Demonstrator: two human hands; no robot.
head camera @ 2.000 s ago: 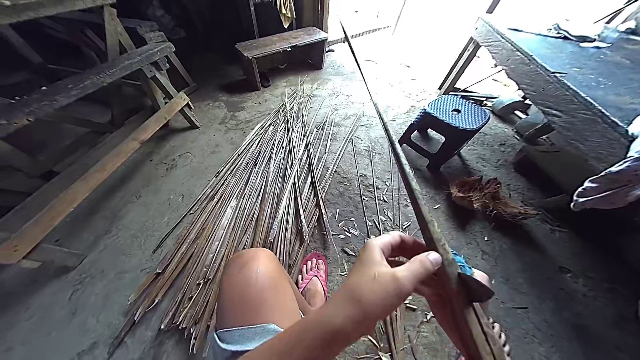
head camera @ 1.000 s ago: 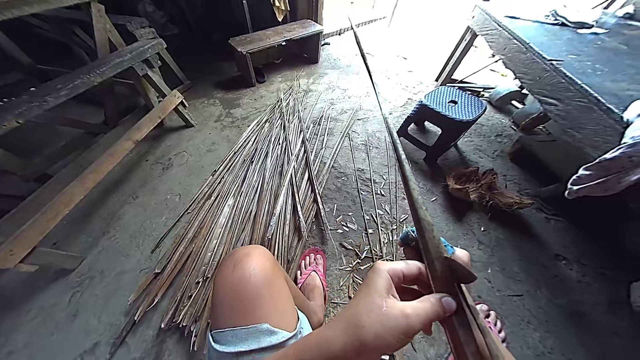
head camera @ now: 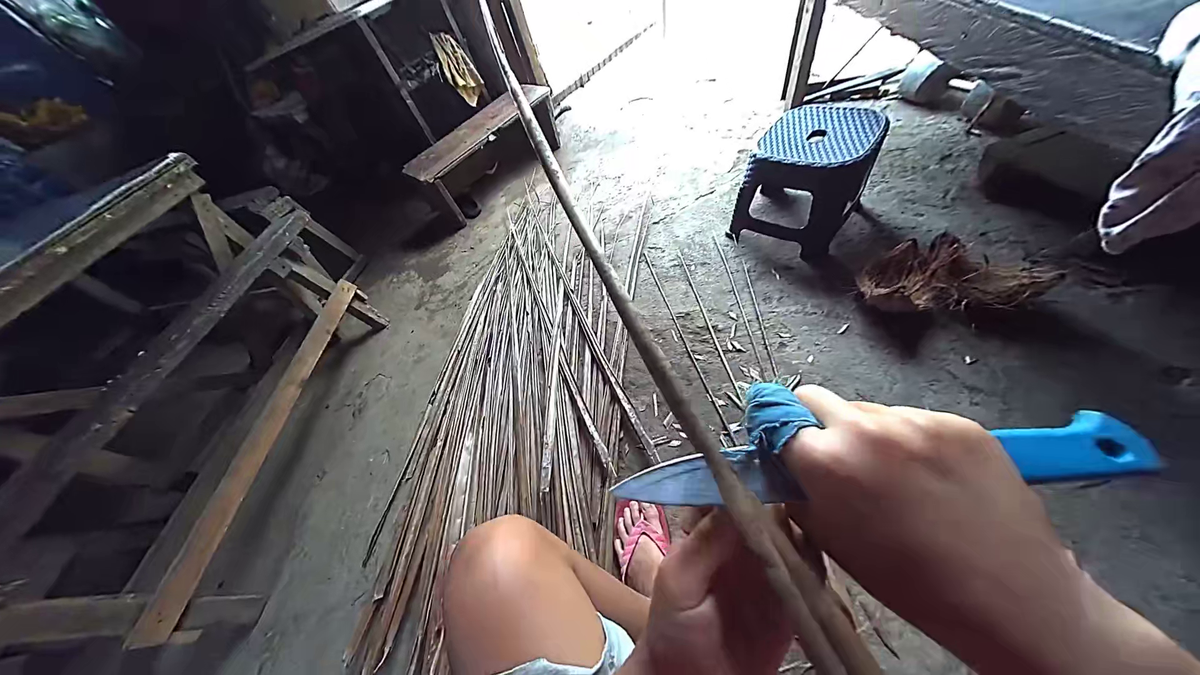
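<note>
My right hand [head camera: 923,492] grips a knife with a blue handle [head camera: 1078,448]; blue cloth [head camera: 778,412] is wrapped around a finger near the blade. The knife's blade [head camera: 670,483] lies against a long thin wooden stick [head camera: 623,300], which rises from my lap toward the doorway. Just below the blade, my left hand [head camera: 722,600] is closed around the stick's thicker lower part, its fingers partly hidden. A large pile of thin sticks [head camera: 506,394] lies on the floor to the left of the held stick, beside my foot in a pink flip-flop [head camera: 645,536].
A dark plastic stool with a blue woven-pattern top [head camera: 820,141] stands ahead on the right, with coconut husks [head camera: 947,277] on the floor near it. Wooden trestles [head camera: 253,450] occupy the left, and a low wooden bench [head camera: 478,141] stands farther back. Shavings are scattered on the floor.
My right hand and the knife have come above the left hand; the whole blade and handle now show. The stick's tip leans farther left. The view has shifted.
</note>
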